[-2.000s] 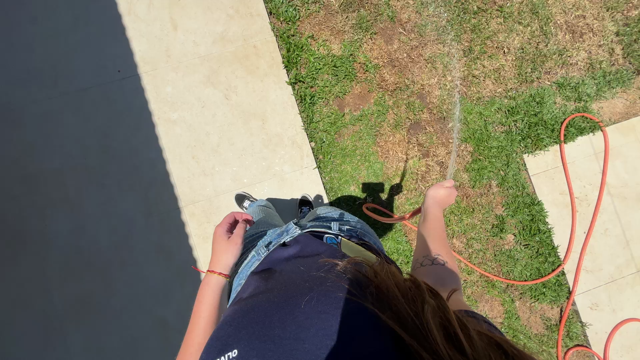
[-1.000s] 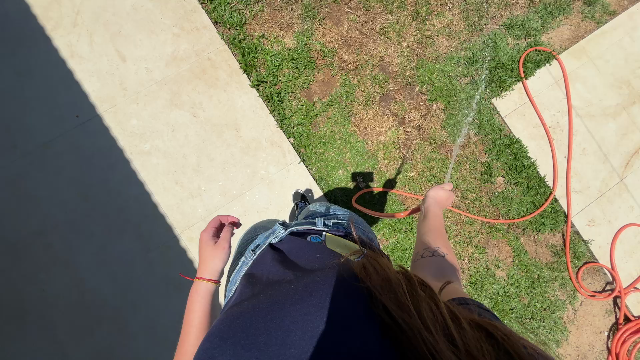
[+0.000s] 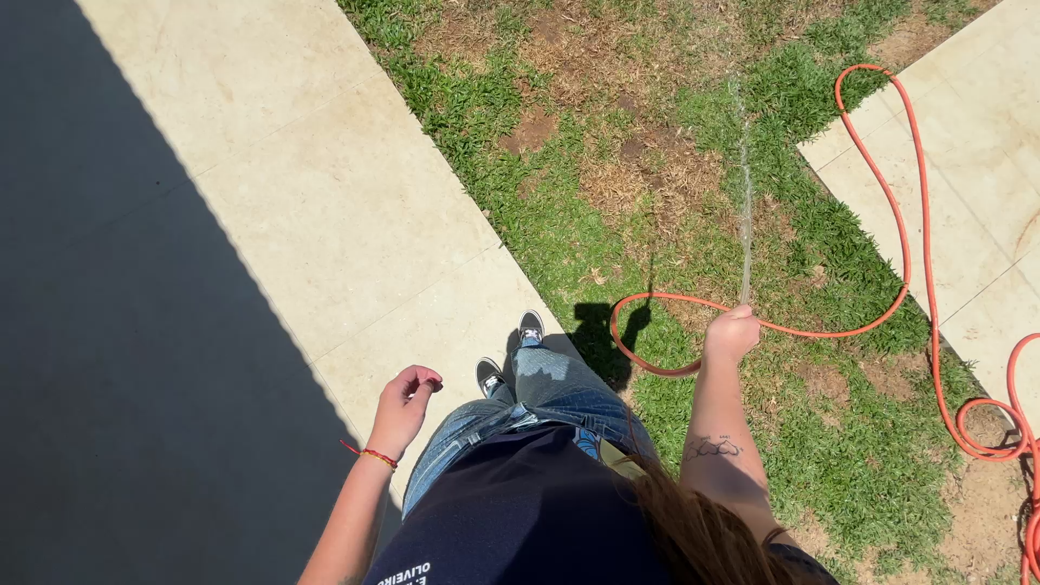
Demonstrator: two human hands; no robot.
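Note:
My right hand [image 3: 731,334] is closed around the end of an orange garden hose [image 3: 898,195], and a thin water stream [image 3: 745,203] leaves it toward the patchy grass [image 3: 650,162] at the top. From that hand the hose loops over the lawn and onto the paving at the right. My left hand [image 3: 408,396] hangs beside my jeans with its fingers loosely curled; nothing shows in it. A red and yellow string bracelet [image 3: 379,458] circles the left wrist.
Pale stone paving [image 3: 325,162] lies at the left, partly under a broad dark shadow, and my sneakers [image 3: 530,327] stand on it near the lawn's edge. More paving [image 3: 975,162] with a sharp corner is at the right. Further hose coils [image 3: 995,426] lie at the lower right.
The water stream now runs nearly straight up the view, where a second ago it slanted to the right. My right hand has stayed on the hose. My feet show a changed stance.

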